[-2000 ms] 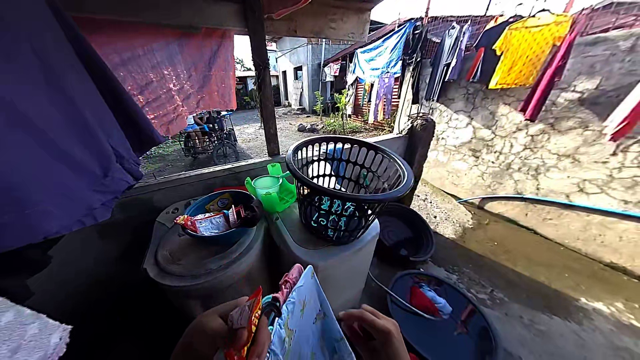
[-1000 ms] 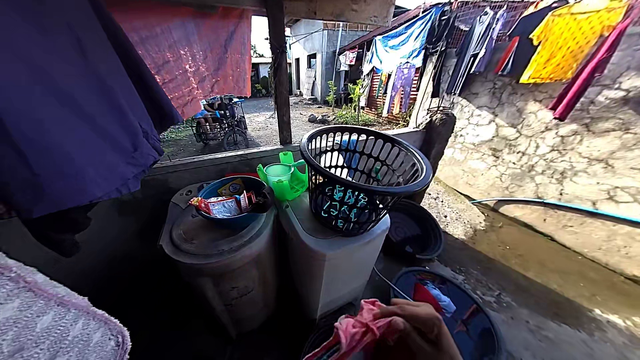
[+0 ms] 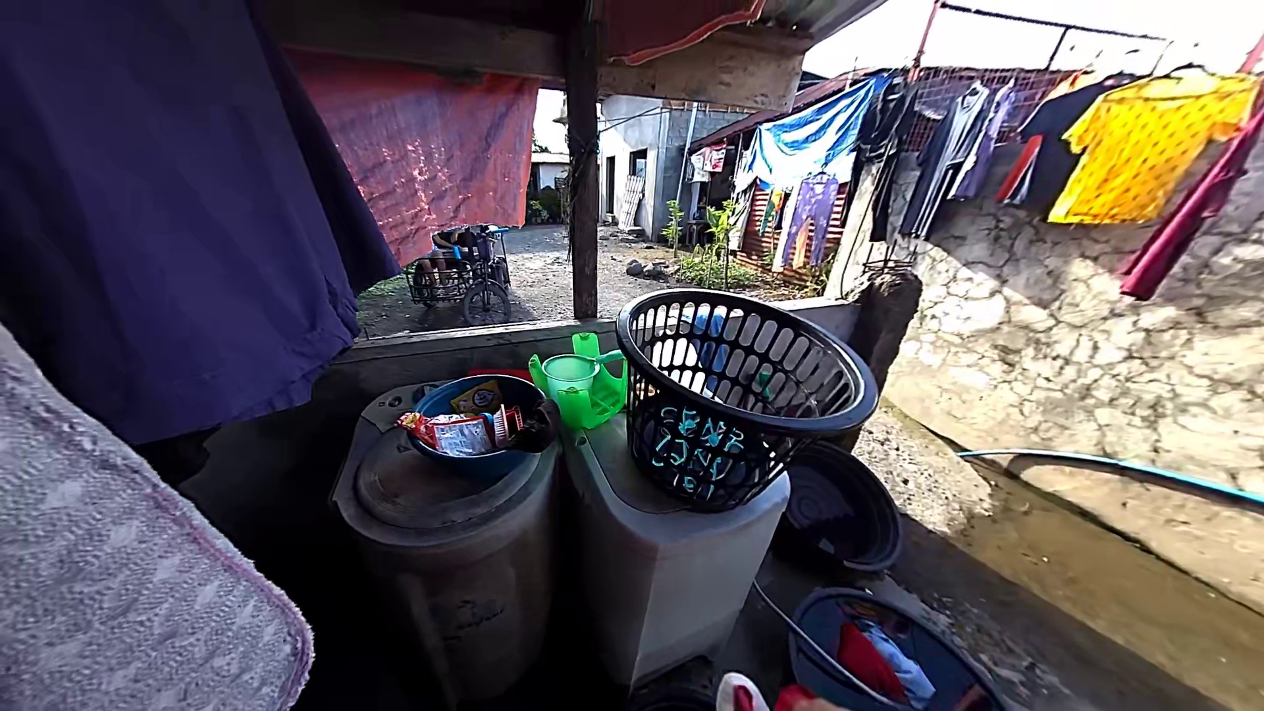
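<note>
At the bottom edge, a small piece of red and white cloth [image 3: 739, 693] shows beside a sliver of skin, which seems to be my right hand [image 3: 816, 704]; its grip is cut off by the frame. My left hand is out of view. A black slotted plastic laundry basket [image 3: 750, 420] with pale writing rests on a whitish plastic container [image 3: 681, 563]. Beside it is a green plastic dipper [image 3: 583, 385]. On the round lid of a washing machine [image 3: 449, 513], a blue basin [image 3: 494, 464] holds packets. Red and light-blue cloths [image 3: 869, 662] lie in a dark tub [image 3: 948, 652] on the ground.
A purple cloth [image 3: 168, 197] and a pale textured towel [image 3: 128, 553] hang close on the left. Another black basin [image 3: 839, 509] stands behind the container. A wooden post [image 3: 583, 178] rises behind. Clothes, including a yellow shirt [image 3: 1145, 148], hang along the stone wall [image 3: 1076, 346]; a blue hose [image 3: 1106, 462] lies below.
My hands, seen at the bottom with colored cloth two seconds ago, have dropped almost fully out of view. The pink-red cloth held one second ago no longer shows in full.
</note>
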